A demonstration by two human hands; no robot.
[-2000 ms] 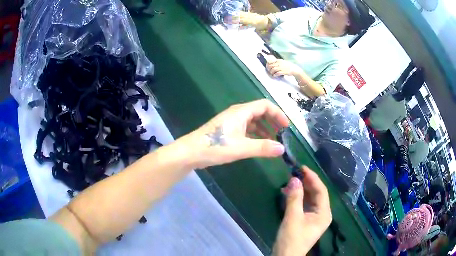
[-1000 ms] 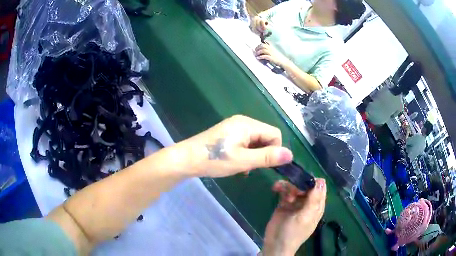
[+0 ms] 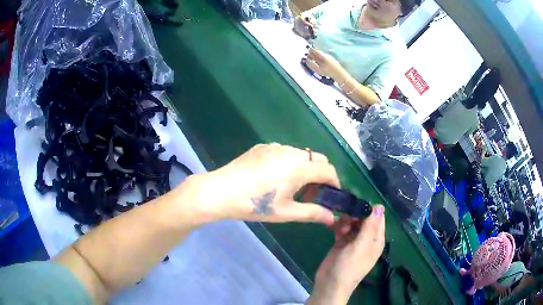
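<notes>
A black plastic part [image 3: 338, 200], possibly the end of a headband, is held over the green belt. My left hand [image 3: 268, 181] grips its left end between thumb and fingers. My right hand [image 3: 352, 247] holds its right end with the fingertips. The fingers hide much of the part. Black yokes [image 3: 101, 137] lie in a dense heap on the white sheet at the left, spilling from a clear poly bag [image 3: 89, 30].
The green belt [image 3: 232, 101] runs diagonally, with black pieces [image 3: 400, 285] at lower right. A co-worker [image 3: 357, 47] sits opposite beside small black parts and a filled clear bag [image 3: 396, 155]. A blue crate [image 3: 18, 202] is at left, a pink fan [image 3: 493, 261] at right.
My left hand has turned and moved slightly down. The black part has turned from steep to nearly level and shows its broad side. The co-worker's hands have moved.
</notes>
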